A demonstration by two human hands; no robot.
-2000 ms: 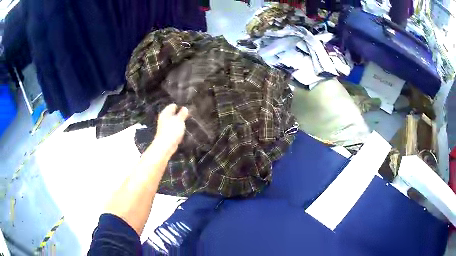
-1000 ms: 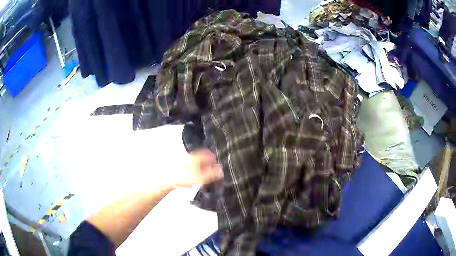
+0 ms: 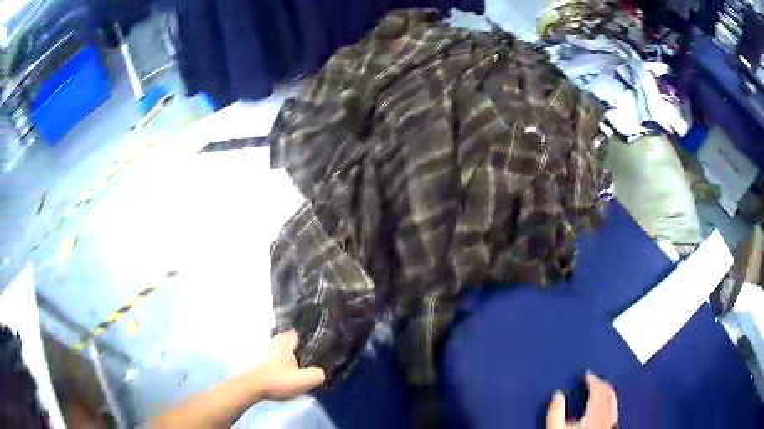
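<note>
A large crumpled heap of brown plaid garment pieces (image 3: pixel 469 159) lies across the pressing table. One plaid piece (image 3: pixel 322 281) hangs toward me at the heap's near left. My left hand (image 3: pixel 293 373) grips its lower edge. My right hand (image 3: pixel 586 406) is at the bottom edge, partly cut off, over the navy padded surface (image 3: pixel 511 352). Its thumb and fingers are apart, with a small dark patch between them. I cannot tell whether that is a held thing. A narrow plaid strip (image 3: pixel 234 145) sticks out left from the heap.
A white sheet (image 3: pixel 193 209) lies left of the heap. A white strip (image 3: pixel 677 297) lies on the navy cover at right. Dark navy garments (image 3: pixel 251 50) hang behind. A pale bundle (image 3: pixel 653 184) and white cloths (image 3: pixel 624 84) are at back right. A blue bin (image 3: pixel 71 96) stands far left.
My left hand has moved toward me, and a plaid piece now hangs spread from the heap to it. My right hand has come into view at the bottom.
</note>
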